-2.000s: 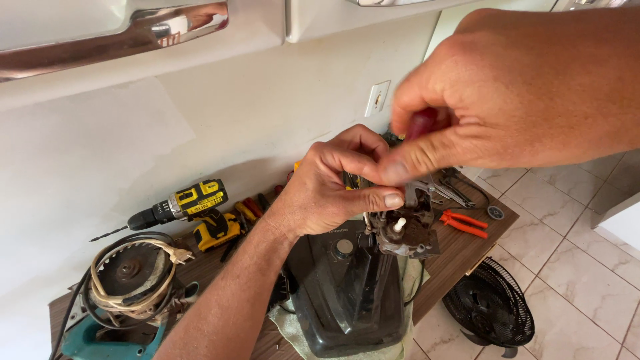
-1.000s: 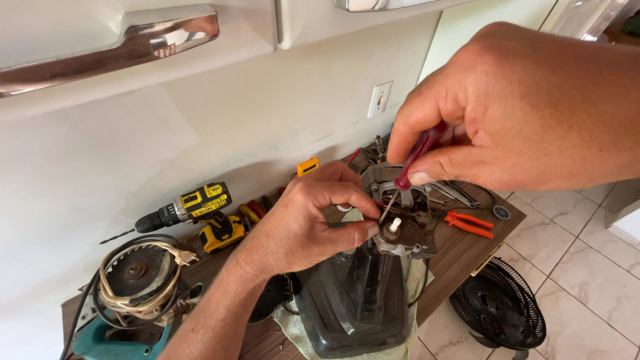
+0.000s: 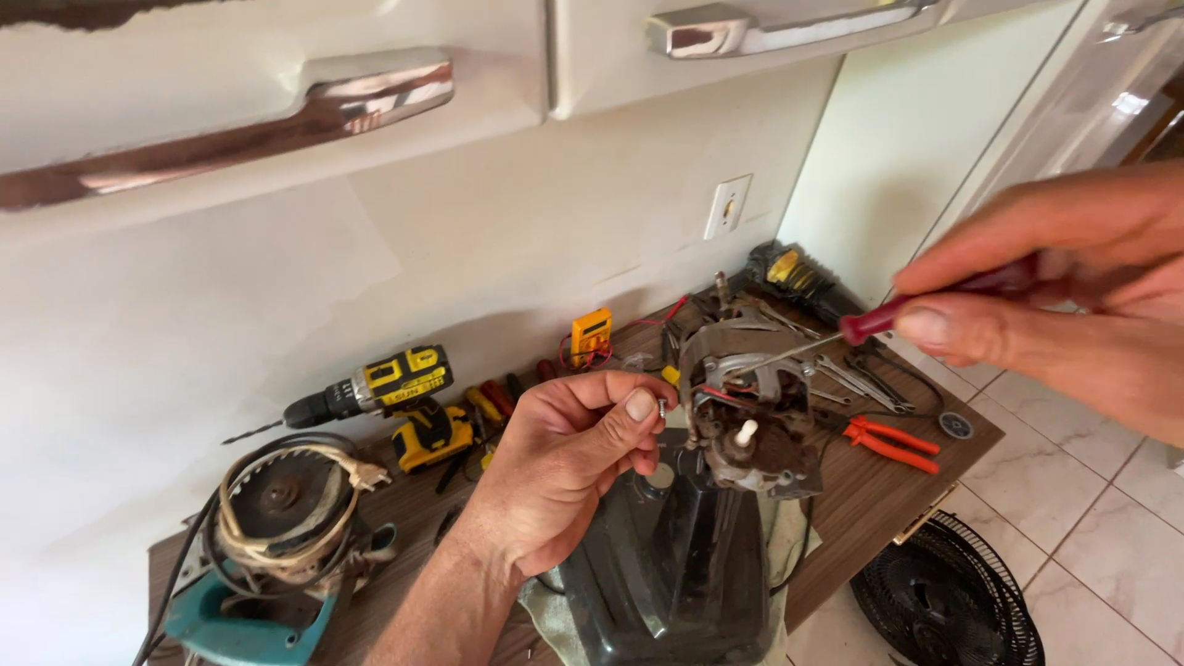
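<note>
Between the thumb and forefinger of my left hand (image 3: 573, 462) is a small metal screw (image 3: 661, 408), just left of an opened electric fan motor (image 3: 749, 398). The motor has a white plastic knob (image 3: 746, 433) and tops the fan's black plastic base (image 3: 671, 573), which lies on a pale cloth (image 3: 553, 622). My right hand (image 3: 1045, 305) grips the dark red handle of a screwdriver (image 3: 869, 321). Its thin shaft points down left, with the tip over the motor housing; whether it touches cannot be told.
A yellow and black cordless drill (image 3: 402, 388), a teal circular saw (image 3: 250, 620) and a yellow multimeter (image 3: 590, 338) stand on the wooden top (image 3: 856, 518). Orange-handled pliers (image 3: 893, 444) and wrenches (image 3: 856, 379) lie at right. A black fan grille (image 3: 943, 592) is on the tiled floor. White cabinets (image 3: 462, 28) hang above.
My right hand has drawn the screwdriver back to the right, away from my left hand. My left hand has moved off the motor to its left side, and a screw now shows in its fingertips.
</note>
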